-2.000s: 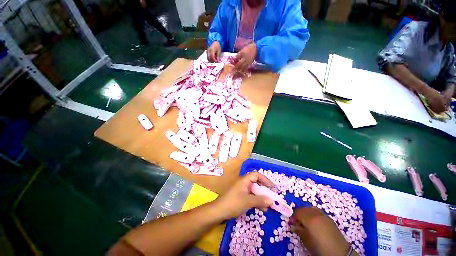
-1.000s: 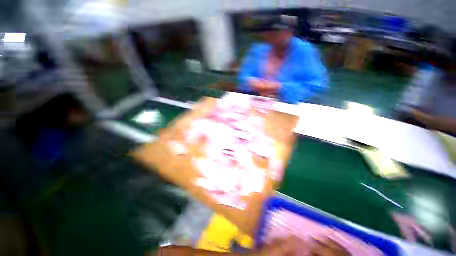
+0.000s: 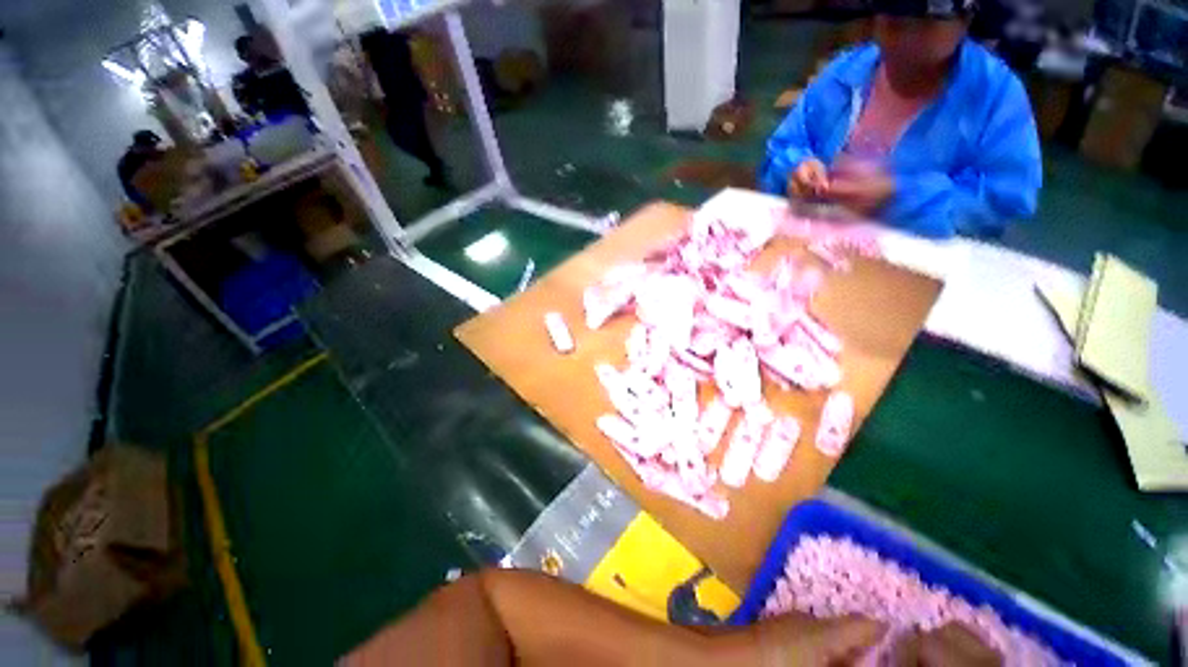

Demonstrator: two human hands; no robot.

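The blue tray point(image 3: 786, 537) is at the bottom right, cut off by the picture's edge, and holds many tiny pale pink button caps point(image 3: 847, 573). My left hand point(image 3: 834, 641) is low over the tray, blurred at the bottom edge. My right hand point(image 3: 958, 648) is beside it, dark, blurred and mostly cut off. A bit of pink shows between the hands, but I cannot tell whether either holds it. A pile of pink and white housings point(image 3: 704, 339) lies on the brown board point(image 3: 521, 341) beyond the tray.
A person in blue point(image 3: 912, 130) sits across the board, hands together. Cream sheets point(image 3: 1118, 326) lie on the white far edge beyond the green belt point(image 3: 990, 430). A yellow-and-grey printed carton point(image 3: 638, 560) is left of the tray. A brown bag point(image 3: 107, 547) is at far left.
The view has swung left, so board, pile and tray sit further right. The hands are now at the bottom edge; the housing seen clearly in my left hand earlier cannot be made out.
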